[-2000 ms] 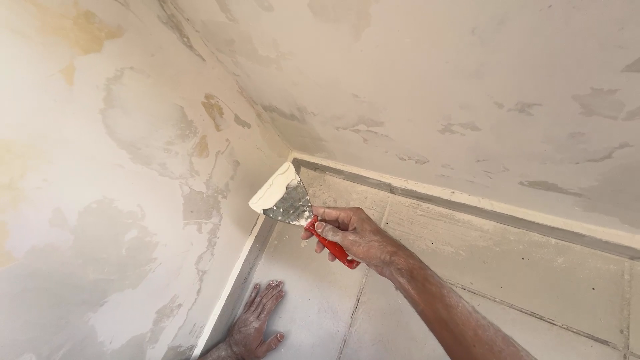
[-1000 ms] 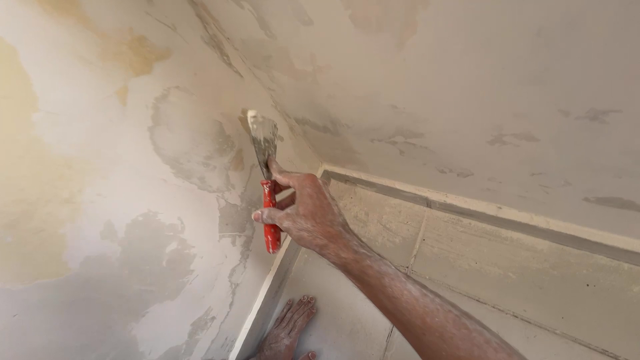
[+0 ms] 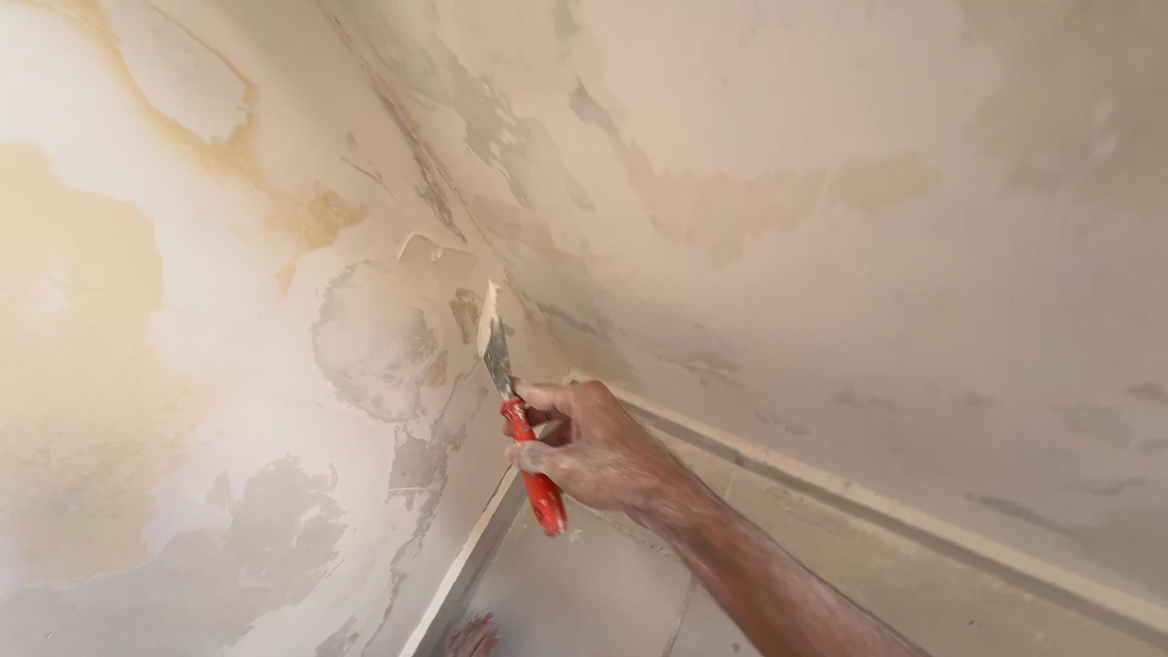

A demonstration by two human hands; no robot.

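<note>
My right hand (image 3: 593, 447) grips the red handle of a putty knife (image 3: 538, 484) near the wall corner. The knife's metal blade points up, seen nearly edge-on, with pale filler along its tip. Whether the blade touches the wall cannot be told. A ridge of wet filler (image 3: 438, 255) lies on the left wall (image 3: 365, 338), up and left of the blade. At the bottom edge only the dusty fingers of my left hand (image 3: 473, 636) show, by the skirting of the left wall; the rest is out of view.
Two patched plaster walls meet in a corner; the right wall (image 3: 821, 301) has grey and beige patches. A skirting ledge (image 3: 821, 484) runs along the base of the right wall, another (image 3: 465, 566) along the left. Tiled floor (image 3: 584, 575) lies between them.
The putty knife has turned from broadside to nearly edge-on and moved up from the skirting corner to the left wall. A filler ridge now shows there. The view has shifted up the walls.
</note>
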